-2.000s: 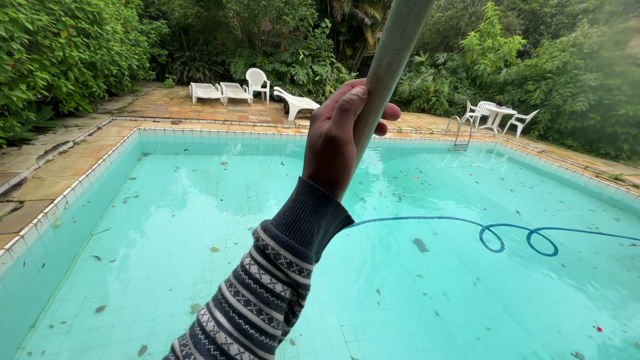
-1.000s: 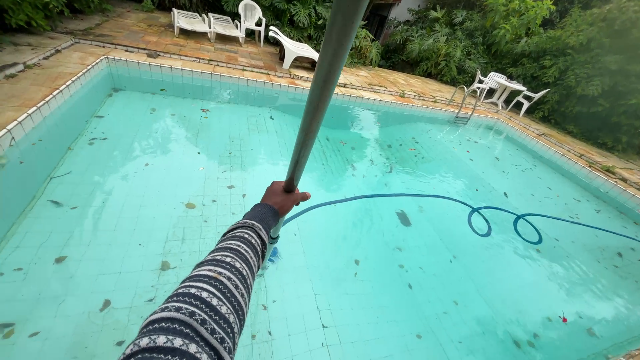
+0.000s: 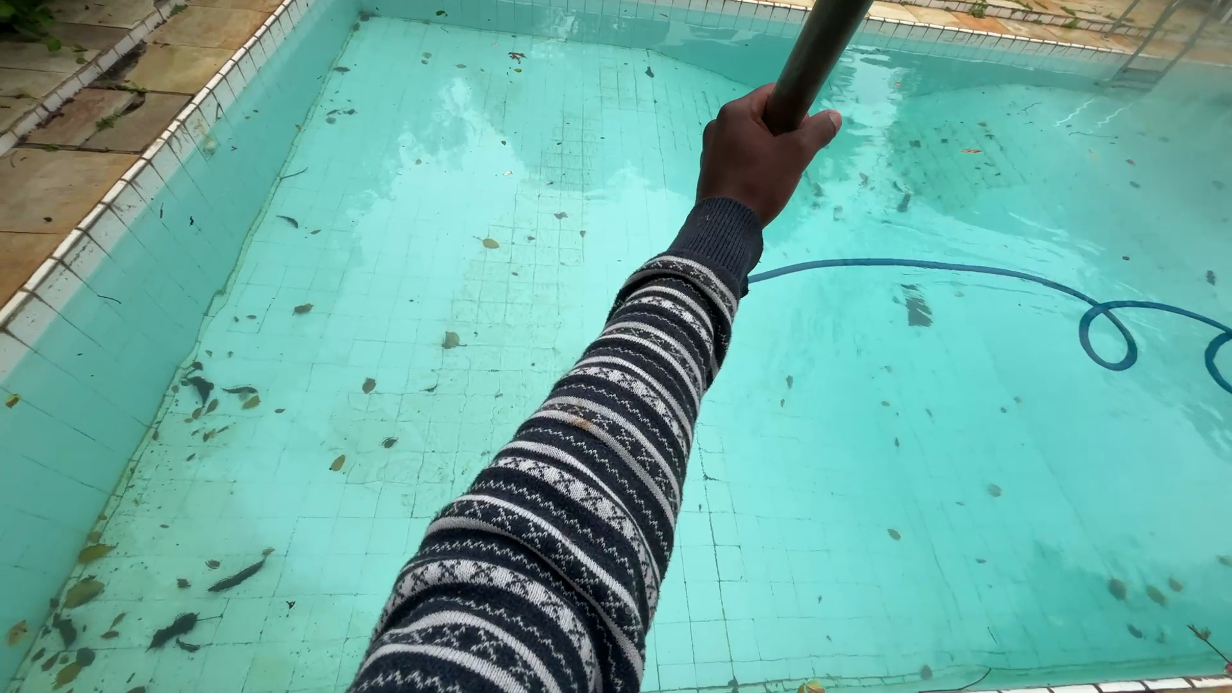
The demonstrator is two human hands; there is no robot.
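My left hand [image 3: 756, 154] is closed around a long grey pole [image 3: 820, 63], its thumb on the right side. The pole slants up and out at the top edge; its lower part is hidden behind my hand and forearm. My arm, in a dark and white patterned knit sleeve [image 3: 568, 462], reaches out over the pool water. A blue hose [image 3: 895, 262] runs from behind my cuff to the right and curls into loops. Leaves and dark debris [image 3: 173, 630] lie in the pool, thickest at the lower left. My right hand is out of view.
White edge tiles [image 3: 140, 178] and stone paving [image 3: 72, 188] border the pool on the left. Another stretch of edging [image 3: 1136, 685] crosses the bottom right. A metal pool ladder [image 3: 1145, 48] stands at the upper right, partly blurred.
The view has tilted down and left, so the chairs seen earlier are out of frame. My left hand still grips the pole. The blue item below the hand a second ago is hidden now.
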